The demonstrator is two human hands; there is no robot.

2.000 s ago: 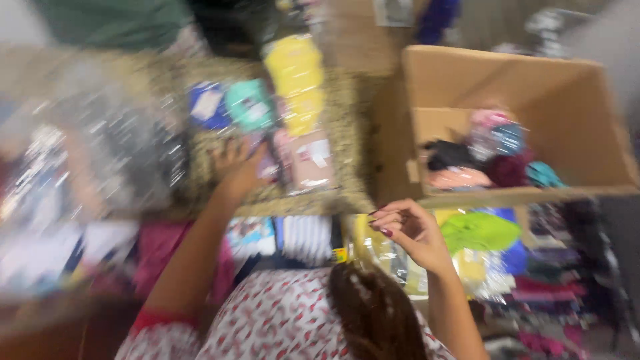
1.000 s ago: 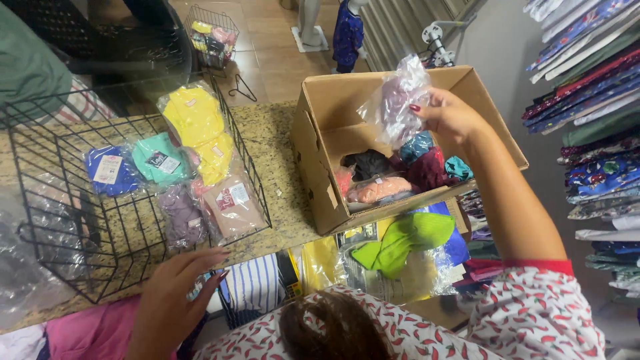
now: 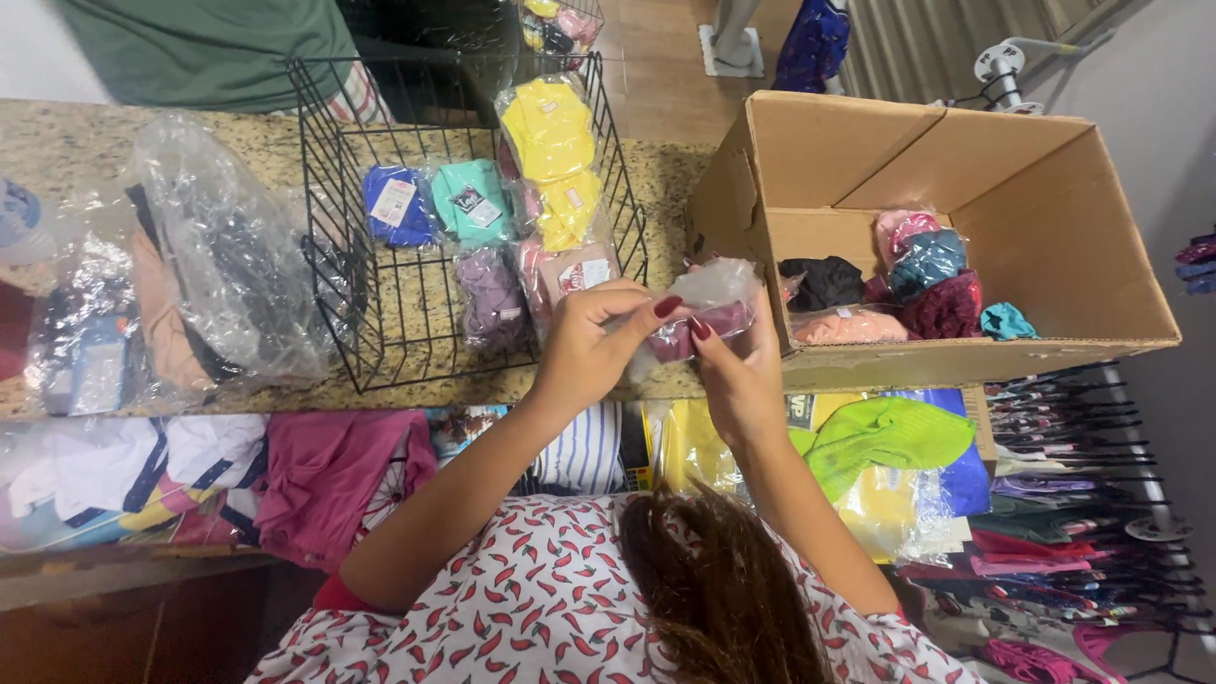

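Note:
Between my left hand [image 3: 608,332] and my right hand [image 3: 736,366] is a clear plastic bag with a mauve folded garment [image 3: 701,328], gripped by the fingers of both hands just right of a black wire basket [image 3: 356,375]. The basket holds bagged garments: a blue one [image 3: 394,204], a turquoise one [image 3: 472,204], yellow ones [image 3: 551,128], a purple one [image 3: 489,299] and a dusty pink one [image 3: 570,271] with a tag. Right of my hands, an open cardboard box [image 3: 997,356] holds a black garment [image 3: 825,283], a peach one [image 3: 850,326], a dark red one [image 3: 940,309] and others.
Large clear plastic bags with clothes [image 3: 237,256] lie on the granite counter [image 3: 660,180] at the left. Below its edge are a pink garment [image 3: 328,475], striped cloth [image 3: 581,451] and a lime green cloth [image 3: 888,437]. Hung clothes [image 3: 1054,541] are at the lower right. A person in green [image 3: 209,47] stands beyond the counter.
My right hand, over the box with a bagged garment a second ago, has come left to in front of the basket. My left hand has moved up and now grips a bagged garment too.

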